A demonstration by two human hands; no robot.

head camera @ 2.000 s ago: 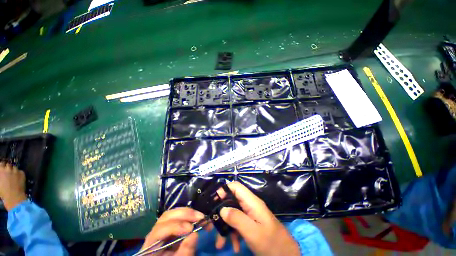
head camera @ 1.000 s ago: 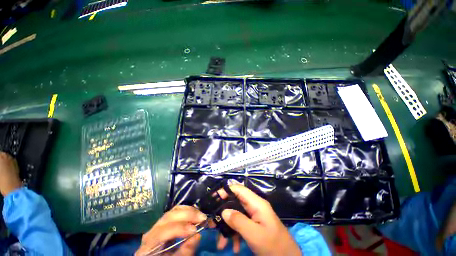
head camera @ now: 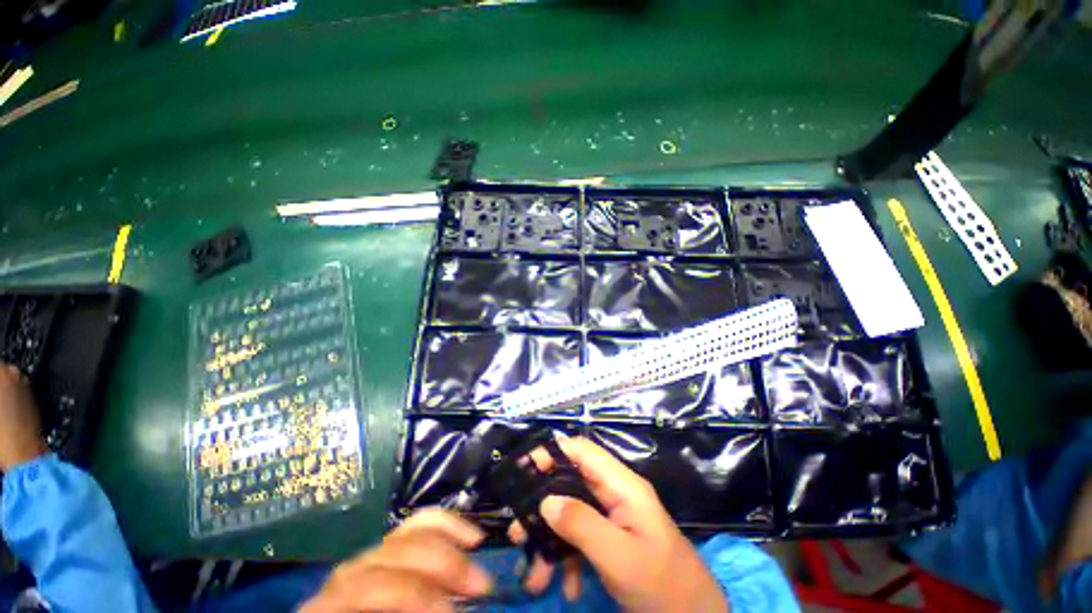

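My right hand (head camera: 635, 527) grips a black plastic housing (head camera: 541, 485) over the front edge of the black compartment tray (head camera: 583, 287). Fingers cover much of the housing. My left hand (head camera: 401, 569) is blurred at the bottom edge, left of the housing and apart from it. Whether it holds the tweezers cannot be told. A long white sticker strip (head camera: 659, 359) with rows of dark dots lies slanted across the tray. Several black housings lie in the tray's back cells. A clear blister tray (head camera: 278, 407) with small brass pieces lies to the left.
A white sheet (head camera: 865, 269) lies on the tray's right edge. Loose housings lie behind the tray (head camera: 455, 159) and left of it (head camera: 220, 253). Perforated strip (head camera: 965, 216), yellow tape (head camera: 952, 335) and a dark post-like object (head camera: 910, 126) are at right. Neighbours' blue sleeves show at both sides.
My left hand has drawn back left from the housing, and the tweezers no longer show. My right hand still holds the housing. The loose housing behind the tray has shifted left.
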